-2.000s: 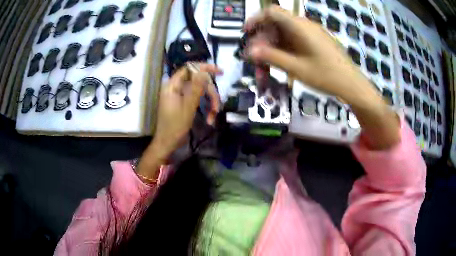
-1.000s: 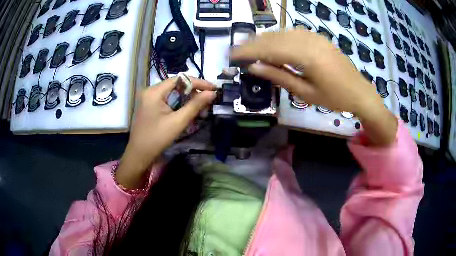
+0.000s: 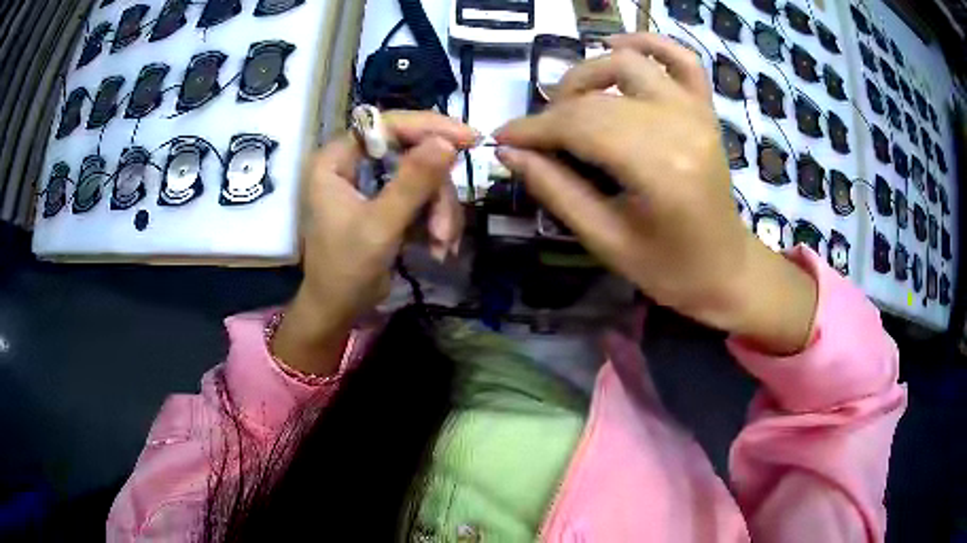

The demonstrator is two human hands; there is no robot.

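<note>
My left hand [image 3: 371, 202] and my right hand [image 3: 647, 180] meet fingertip to fingertip above the fixture. A tiny pale wire contact or connector [image 3: 484, 140] is pinched between them. My left hand also has a white and dark piece [image 3: 370, 132] at its index finger; I cannot tell what it is. The test fixture [image 3: 513, 225] is below, dark and mostly hidden by my right hand, so the unit in it cannot be seen clearly.
A foam tray [image 3: 228, 233] with rows of wired units is at the left. More filled foam trays [image 3: 928, 310] are at the right. A black lump [image 3: 403, 74] with a coiled cable [image 3: 426, 30], a handheld digital meter [image 3: 493, 21] and a dark-framed piece [image 3: 555, 64] lie behind the hands.
My right hand has moved down from over the fixture and its fingertips now meet those of my left hand at the tiny connector. The camera view has shifted slightly.
</note>
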